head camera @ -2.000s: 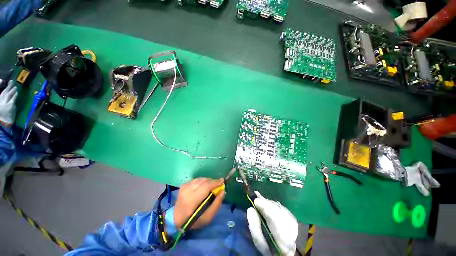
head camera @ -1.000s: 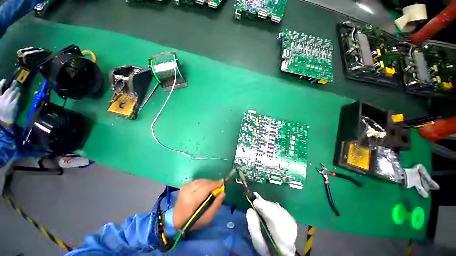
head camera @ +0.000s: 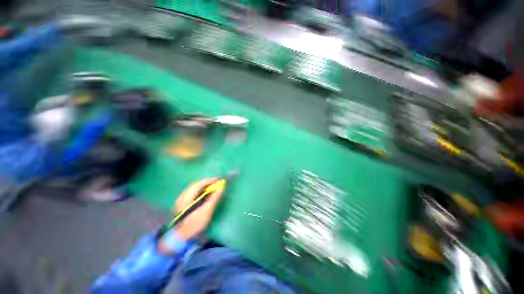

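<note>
The frame is strongly blurred. My bare left hand (head camera: 195, 208) is shut on a yellow-and-black soldering iron (head camera: 201, 202), its tip up and to the right, below the left iron stand (head camera: 187, 143). The green circuit board (head camera: 324, 224) lies on the mat, right of my left hand and away from it. A thin pale strand, perhaps solder wire (head camera: 261, 217), shows left of the board. The solder reel (head camera: 235, 131) stands beside the left stand. I cannot make out my right hand in view; no gloved hand is seen at the board.
Boards (head camera: 359, 126) sit along the dark conveyor (head camera: 276, 100). Black trayed units (head camera: 428, 129) are at upper right. The right iron stand's yellow pad (head camera: 425, 242) and a pale smeared shape (head camera: 474, 270) are at lower right. Black extractor cups and another person's blue sleeve (head camera: 26, 155) are at left.
The view has shifted, so the mat's contents appear lower. My left hand has moved away from the board, up-left with the iron. My gloved right hand and its iron no longer show at the board.
</note>
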